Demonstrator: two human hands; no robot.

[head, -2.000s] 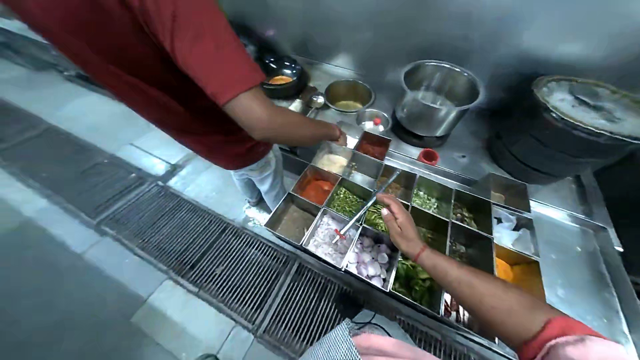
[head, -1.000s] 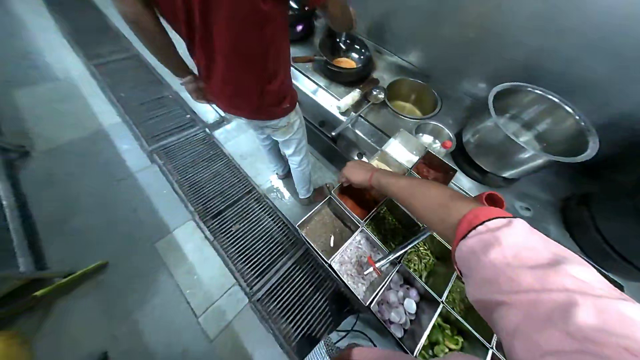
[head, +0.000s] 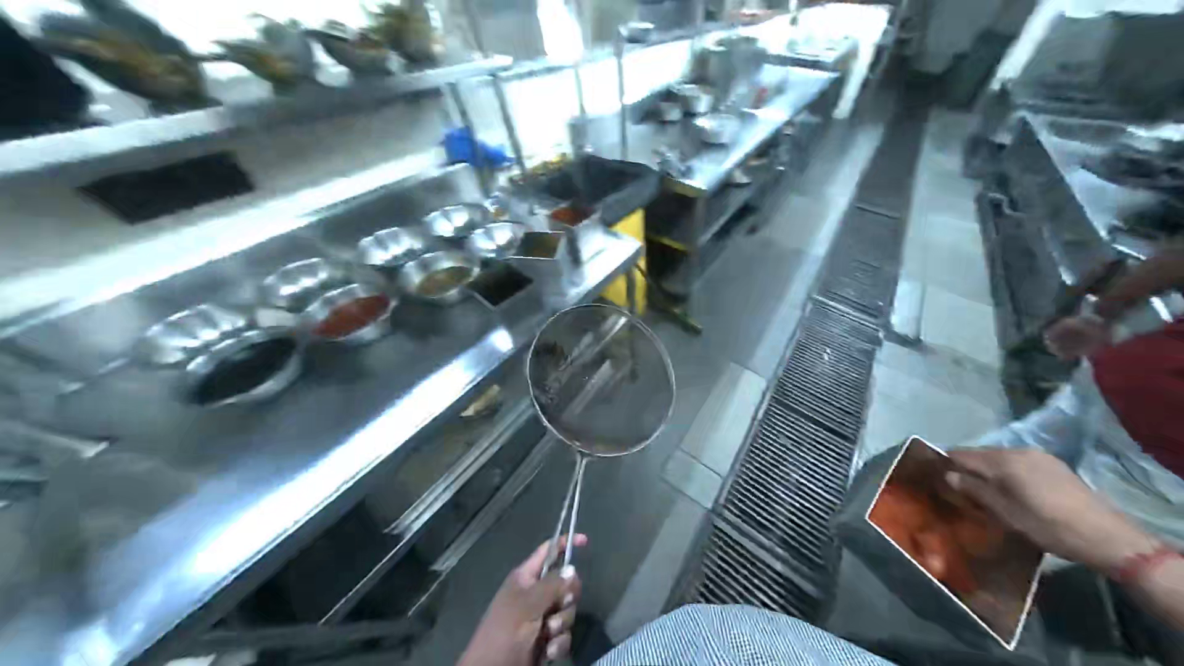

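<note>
At the bottom middle, my left hand [head: 536,606] is closed round the wire handle of a round mesh strainer [head: 601,379], held out in front of me with its hoop upward. At the lower right, my right hand [head: 1036,504] grips the rim of a rectangular steel container [head: 860,546], fingers inside the edge. The container is tilted and holds an orange-red food [head: 925,532] low inside. A red thread is round my right wrist.
A steel counter [head: 444,370] on the left bears several steel bowls [head: 351,314] and square containers [head: 504,282]. A floor grate [head: 786,462] runs ahead. A person in a red shirt [head: 1142,388] stands close at the right.
The view has swung far to the left, to another counter. The orange-red food's container has come out of the rack and is in my right hand. My left hand and the strainer now show.
</note>
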